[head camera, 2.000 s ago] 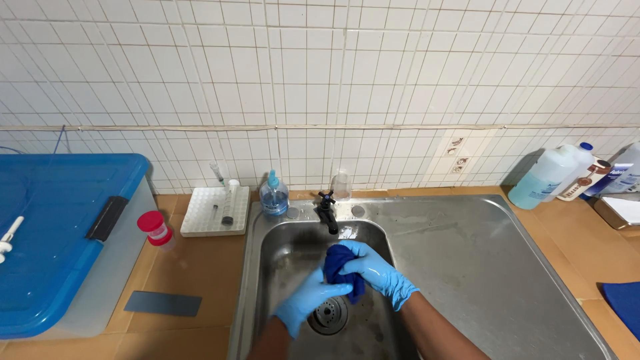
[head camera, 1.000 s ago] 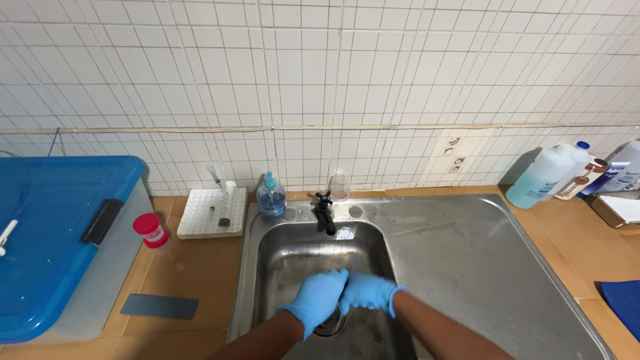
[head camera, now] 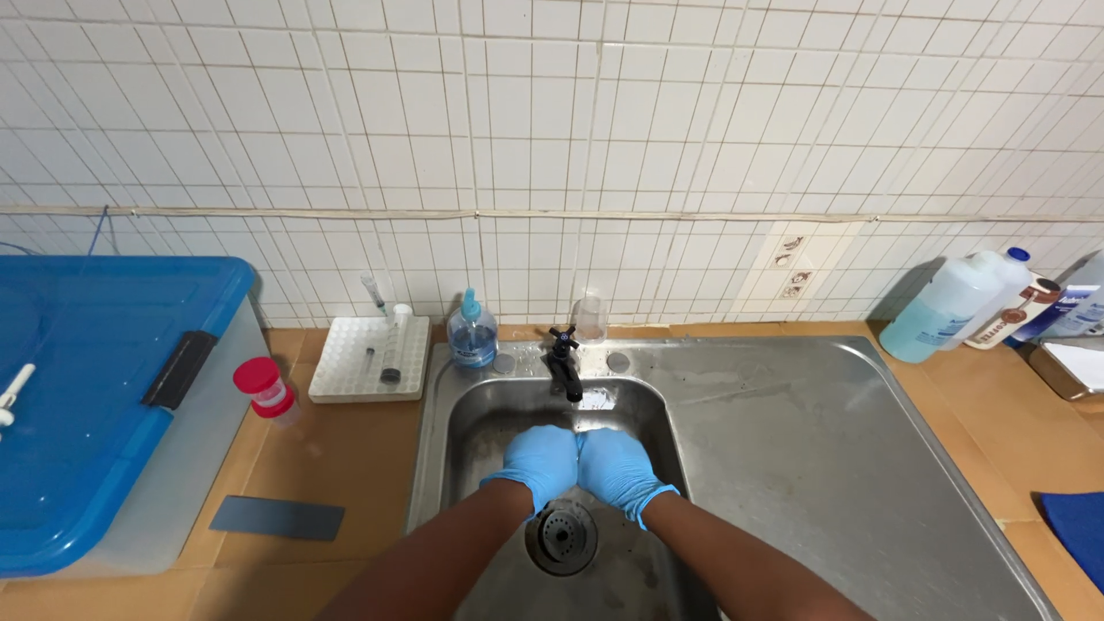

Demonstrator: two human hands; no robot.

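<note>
Both hands wear light blue disposable gloves and are side by side over the steel sink basin (head camera: pixel 483 423), touching each other. My left hand (head camera: pixel 545 461) is curled with its back up, and my right hand (head camera: pixel 614 466) mirrors it. Their fingers and anything between them are hidden; no cloth shows in this frame. Just beyond them is the black tap (head camera: pixel 565 371), its spout over the basin's back edge. Below and between the wrists lies the drain strainer (head camera: pixel 562 536).
Left of the sink are a pump bottle (head camera: pixel 472 335), a white rack (head camera: pixel 345 358) with syringes, red-lidded cups (head camera: pixel 264 386), a grey strip (head camera: pixel 278 517) and a blue-lidded bin (head camera: pixel 112 345). A clear cup (head camera: pixel 590 317) stands behind the tap. Bottles (head camera: pixel 940 306) and a blue cloth (head camera: pixel 1078 530) are at right.
Two seconds ago both hands held a dark blue cloth above the drain; it is now out of sight. The hands have come together and moved toward the tap, uncovering the drain.
</note>
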